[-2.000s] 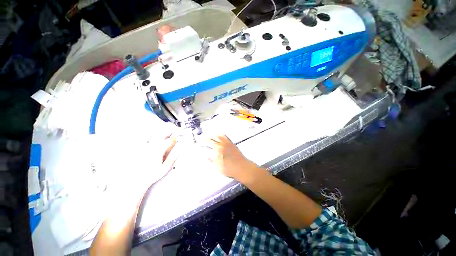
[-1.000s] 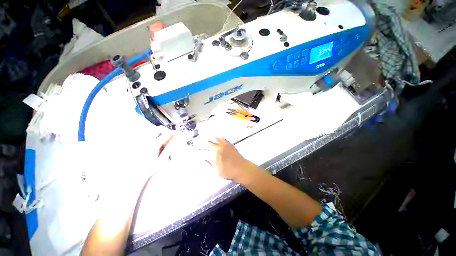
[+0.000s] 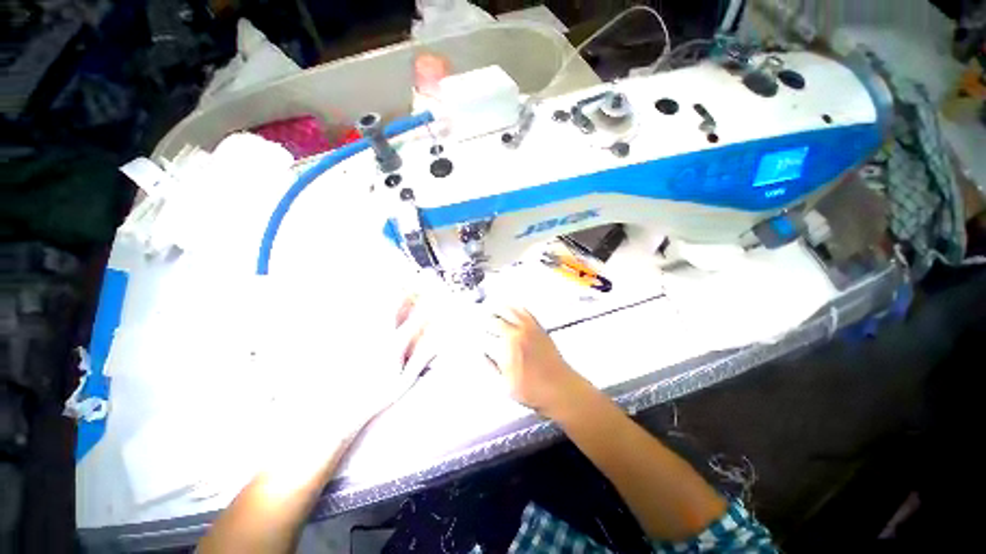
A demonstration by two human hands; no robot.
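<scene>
A white fabric piece (image 3: pixel 460 338) lies at the needle area of the white and blue sewing machine (image 3: pixel 638 162); its outline is mostly lost in glare. My left hand (image 3: pixel 416 344) is left of the presser foot (image 3: pixel 467 279), fingers bent on the fabric, partly washed out. My right hand (image 3: pixel 528 357) is just right of the foot, thumb and fingers together on the fabric. Whether the fabric is pinched or pressed flat by the left fingers is hard to see. Orange and black thread snips (image 3: pixel 578 271) lie under the machine arm.
A crumpled white pile (image 3: pixel 216 195) lies at the back left. A blue tube (image 3: pixel 308 184) curves down left of the head. A black flat object (image 3: pixel 597 240) lies under the arm. A folded white piece (image 3: pixel 757 287) is at right. A beige bin (image 3: pixel 324 92) stands behind.
The view has shifted, so machine and table appear farther right and lower. Both hands stay beside the presser foot, with little visible change in their grip.
</scene>
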